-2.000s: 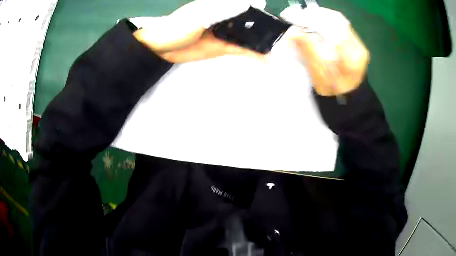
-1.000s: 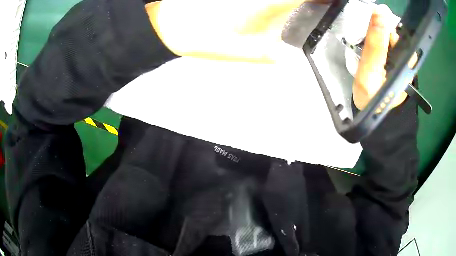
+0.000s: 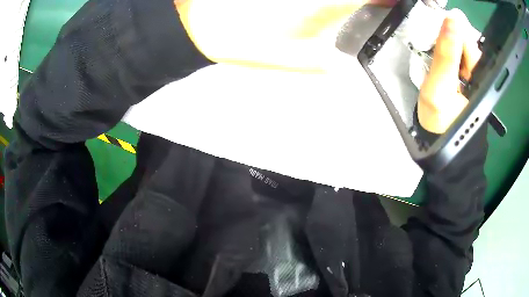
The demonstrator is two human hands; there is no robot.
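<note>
A phone frame [image 3: 486, 107] is held up close at the upper right, tilted, with its slotted edge facing me; the top of the picture cuts it off. My left hand [image 3: 284, 35] is overexposed and reaches to the frame's upper left side; its fingertips are mostly out of view. My right hand [image 3: 444, 87] shows through the frame's opening, with white cots on its fingers. It holds thin tweezers [image 3: 497, 125], whose dark end sticks out below the frame. The tweezer tips are hard to make out.
A plain white sheet [image 3: 278, 122] lies under the hands on the green mat [image 3: 49, 43]. A marked white sheet [image 3: 8, 64] is at the far left edge. Yellow-black tape [image 3: 118, 143] shows at the lower left. A pale panel [image 3: 504, 243] is at the lower right.
The dark piece held far off between both hands two seconds ago is no longer seen that way; the frame is now close at the right. Since one second ago it has shifted slightly right and tilted.
</note>
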